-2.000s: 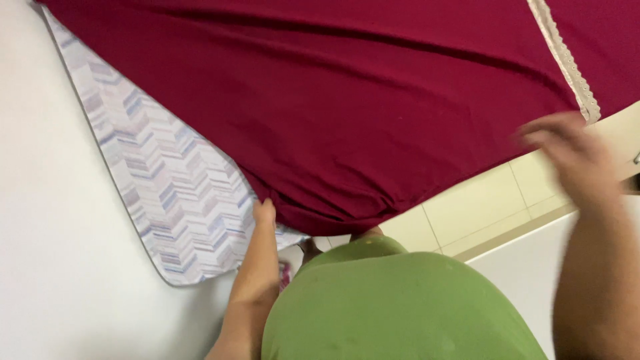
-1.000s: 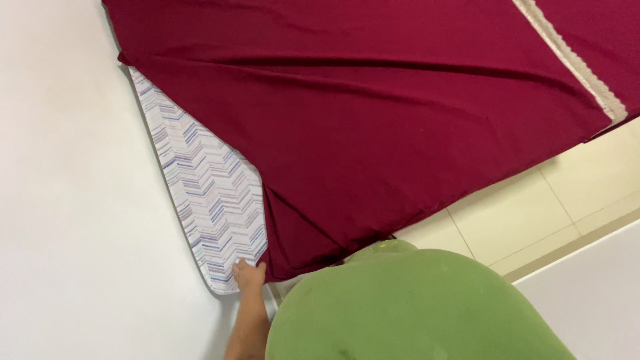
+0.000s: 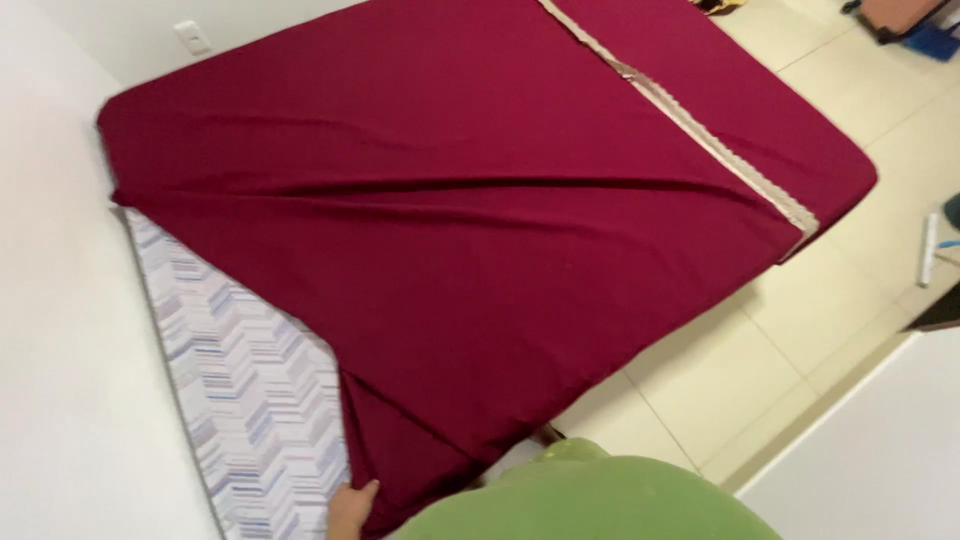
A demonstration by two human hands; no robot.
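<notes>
A dark red fitted sheet (image 3: 480, 285) covers most of the mattress, with long creases running across it. At the lower left the bare mattress (image 3: 247, 390) shows its pale chevron pattern. My left hand (image 3: 352, 506) is at the bottom, at the sheet's edge beside the bare part; its fingers are partly cut off and hidden, so its hold on the cloth is unclear. A beige lace-edged strip (image 3: 705, 139) lies across the far part of the red cloth. My right hand is out of view.
White wall (image 3: 60, 300) runs along the left side, and a wall outlet (image 3: 193, 37) is above the bed. Tiled floor (image 3: 720, 367) lies to the right, with a white surface (image 3: 885, 450) at lower right. A pinkish suitcase (image 3: 896, 15) stands at top right.
My right hand, seen at the right two seconds ago, has left the view. The red cloth near my left hand lies flatter than in the oldest frame. The view now takes in more of the bed.
</notes>
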